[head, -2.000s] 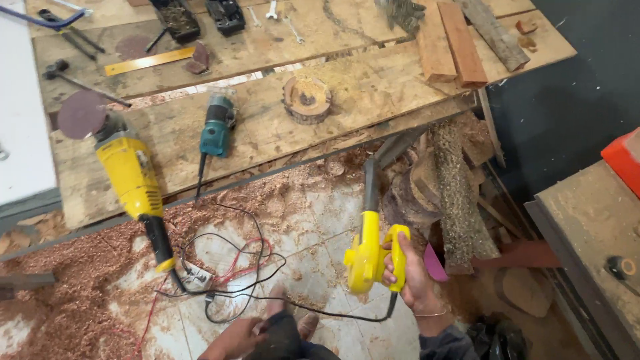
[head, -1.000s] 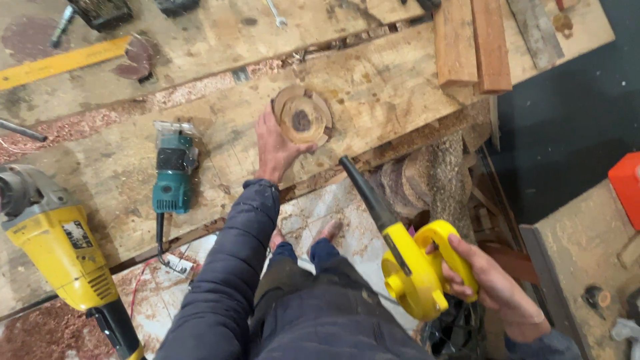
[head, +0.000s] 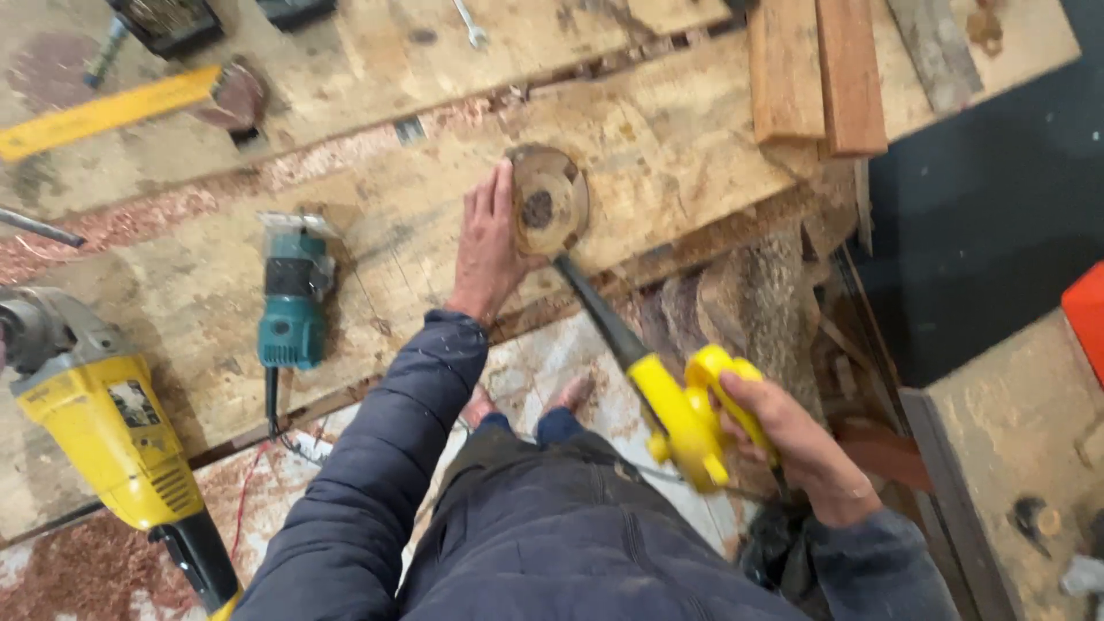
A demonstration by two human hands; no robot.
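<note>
My left hand (head: 490, 246) grips the left rim of a round carved wooden piece (head: 559, 200), which lies tilted or flat on the plank bench (head: 414, 259); I cannot tell which. Its face has a dark centre and notched edges. In my right hand (head: 776, 427) is the handle of a yellow electric blower (head: 681, 414). The blower's black nozzle (head: 599, 315) points up and left, its tip just below the wooden piece, close to my left thumb. Left of my hand lies a teal trim router (head: 293, 297). A yellow angle grinder (head: 116, 423) rests farther left.
Two wooden blocks (head: 787, 73) lie at the bench's back right. A yellow ruler (head: 108, 112), a worn sanding disc (head: 235, 97) and a wrench (head: 470, 24) are at the back. Shavings (head: 155, 220) fill the gap between planks. A log (head: 780, 319) stands below the bench edge.
Two seconds ago my left hand was low, off the bench; it then reached the round wooden piece and stays on it. The blower's nozzle has come closer to the piece. The view has shifted.
</note>
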